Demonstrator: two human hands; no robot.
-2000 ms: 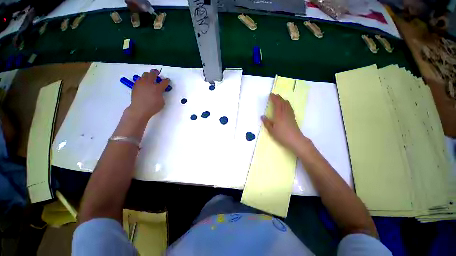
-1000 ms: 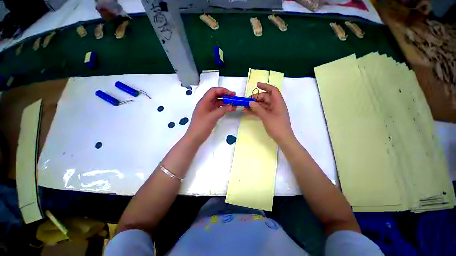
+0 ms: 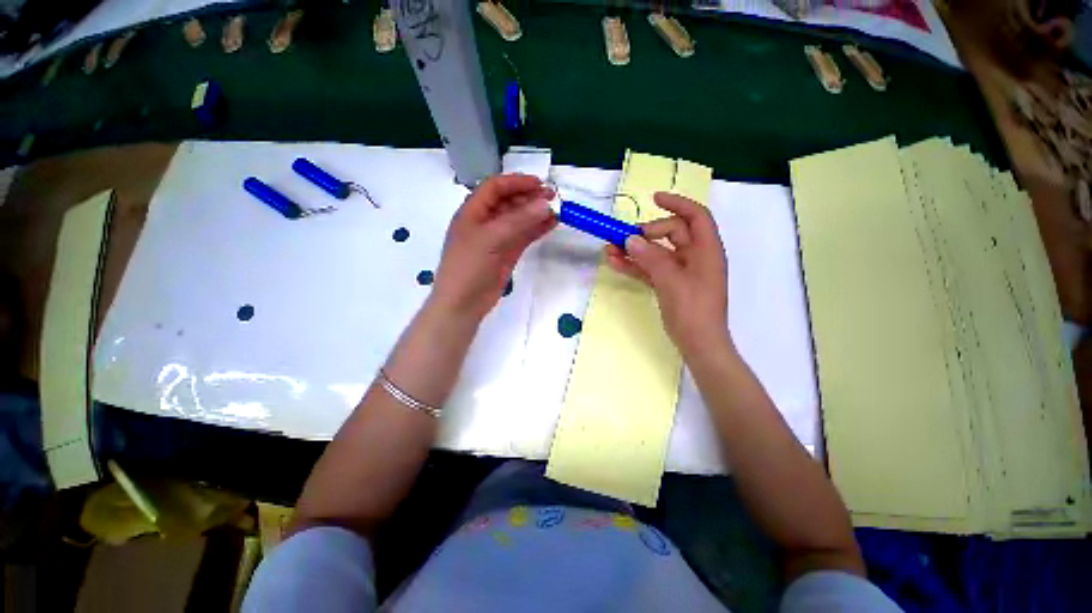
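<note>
A blue battery pack is held in the air above the white sheet, tilted down to the right. My right hand grips its right end. My left hand is at its left end, fingertips pinched around something small and pale that I cannot make out. A thin lead curves above the pack. A pale yellow adhesive strip lies below the hands. Two more blue battery packs, a left one and a right one, lie on the sheet with leads pointing right.
Dark discs lie scattered on the white sheet. A grey post stands behind it. Tan pieces and blue packs sit on the green conveyor. A stack of adhesive sheets is right; a spare strip is far left.
Both hands first came together around a blue pack picked up at the left. Since then the left hand has drawn back to the pack's left end, and the pack has tilted down to the right.
</note>
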